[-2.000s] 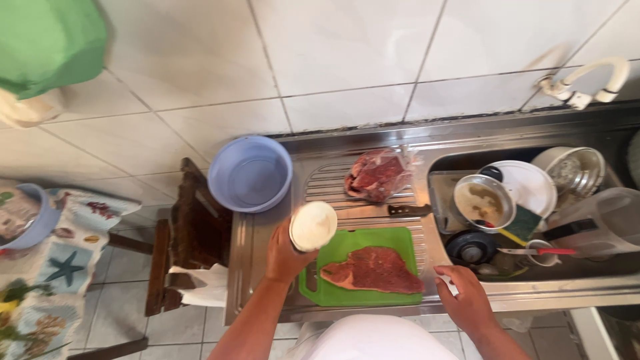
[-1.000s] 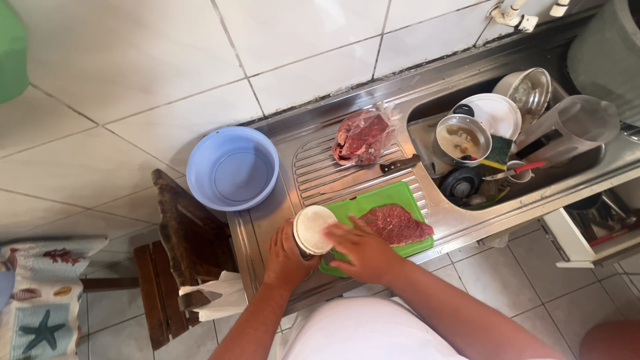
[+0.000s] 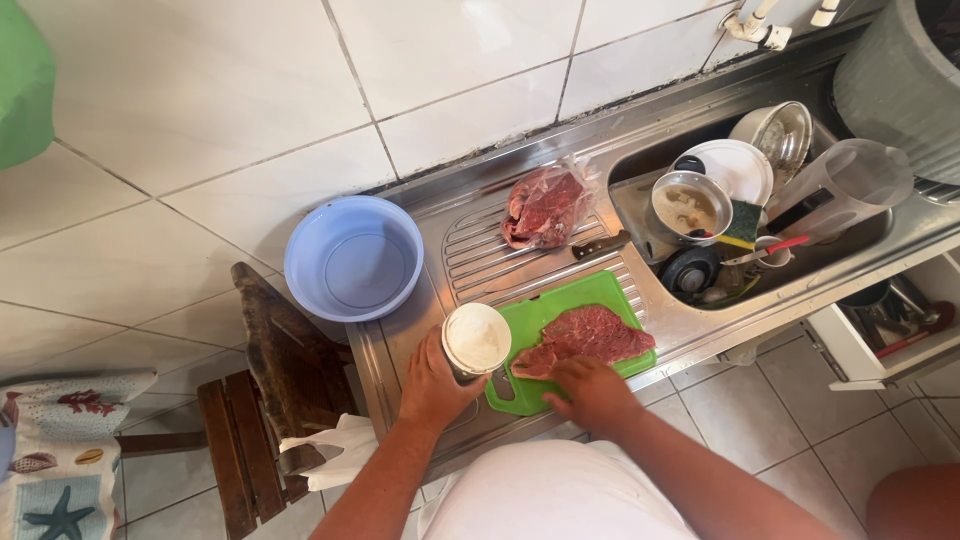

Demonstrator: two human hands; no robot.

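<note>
My left hand (image 3: 439, 382) is closed around a round container (image 3: 477, 339) with a whitish substance at its top, over the left end of a green cutting board (image 3: 517, 315). A flat slab of raw red meat (image 3: 596, 334) lies on the board. My right hand (image 3: 596, 394) is at the lower edge of the meat, its fingers partly spread and holding nothing visible; whether the fingertips touch the meat I cannot tell. Behind the board, a clear plastic bag of raw meat (image 3: 546, 204) rests on the ribbed drainboard, beside a knife with a dark handle (image 3: 601, 245).
A blue plastic basin (image 3: 354, 259) stands at the counter's left end, near a wooden chair (image 3: 281, 360). The steel sink (image 3: 862, 229) holds a pot (image 3: 691, 206), a white plate (image 3: 739, 169), a clear pitcher (image 3: 844, 184) and a red-handled knife (image 3: 772, 249). Below it, a drawer (image 3: 862, 345) stands open.
My right hand has moved from the board's right side to the container at its left, then back right to the meat's lower edge. My left hand keeps hold of the container. The view has shifted.
</note>
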